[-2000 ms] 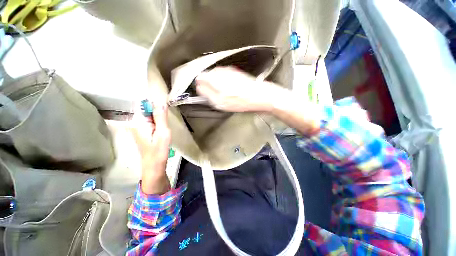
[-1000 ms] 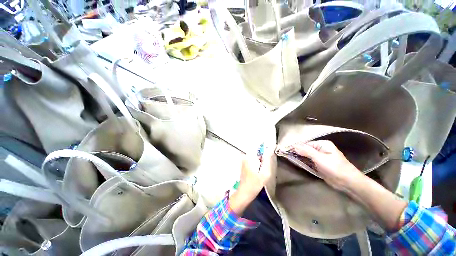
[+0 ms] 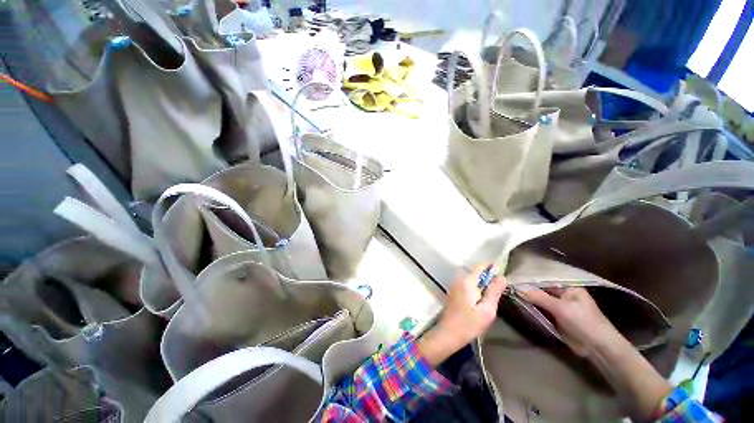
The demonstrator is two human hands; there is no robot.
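An open beige tote bag [image 3: 616,235] lies mouth towards me at the right, with a pale strap [image 3: 637,188] arching over its back rim. My left hand [image 3: 467,310] grips the bag's left rim beside the blue-wrapped fitting [image 3: 485,278]. My right hand [image 3: 570,318] is inside the bag at the left end of the inner pocket [image 3: 597,287], with its fingertips pinching the zipped edge. The fingertips are partly hidden in the pocket. The front of the bag is cut off by the picture's lower edge.
Several beige totes stand at the left, one close by at the lower left [image 3: 248,297]. More stand at the back right [image 3: 504,157]. A pink-white fan [image 3: 318,70] and yellow items [image 3: 379,83] sit on the white table [image 3: 413,178]. A green item [image 3: 688,386] shows at the lower right.
The view has lifted and swung left, so the bag now lies lower and further right in the picture. My right hand has moved from mid-pocket to its left end. My left hand still holds the rim.
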